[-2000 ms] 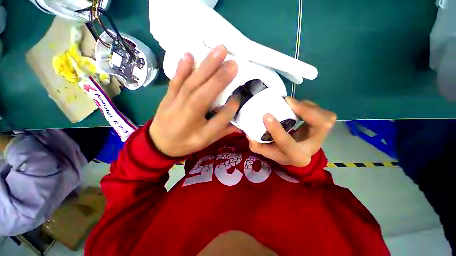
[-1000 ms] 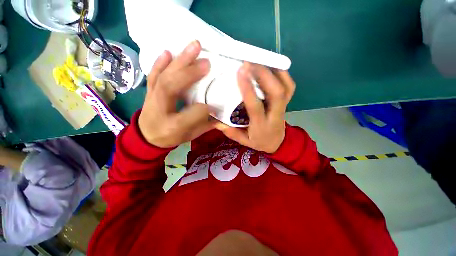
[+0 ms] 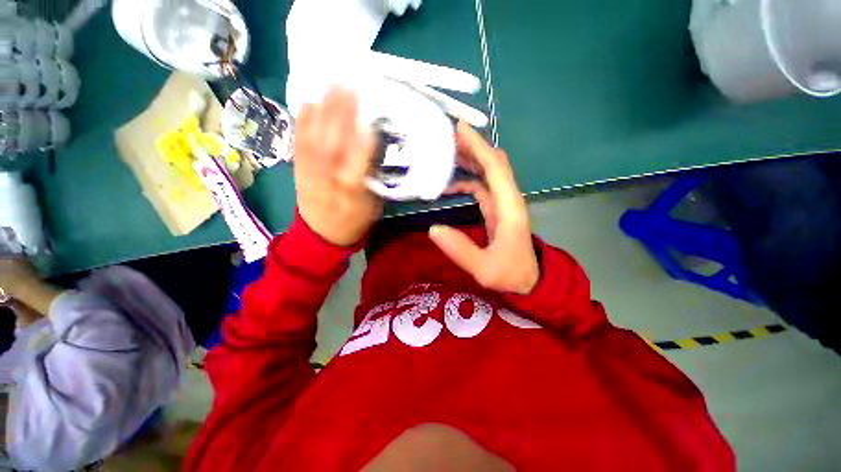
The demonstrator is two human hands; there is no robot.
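A white camera body (image 3: 424, 147) with a dark opening and two thin white antennas (image 3: 424, 74) lies over the bench in front of me. My left hand (image 3: 337, 166), blurred, grips its left side. My right hand (image 3: 493, 217) is at its right side, thumb and fingers spread, fingertips close to the shell; contact is unclear. To the left, an end cover with a circuit board (image 3: 258, 127) is joined by dark wires to another white housing (image 3: 175, 32). A white tube (image 3: 232, 207) with a purple-red stripe lies on cardboard (image 3: 184, 207) beside yellow paste (image 3: 180, 146).
Stacked white shells (image 3: 37, 83) stand at the far left of the green bench (image 3: 590, 120). A large white rounded unit (image 3: 756, 51) is at the upper right. A person in a lilac top (image 3: 101, 359) sits at the left. A blue stool (image 3: 687, 240) is below the bench at right.
The camera body has turned, and its dark opening now faces up between my hands. My right hand has moved off its top to the right side, thumb spread away. The view has shifted left.
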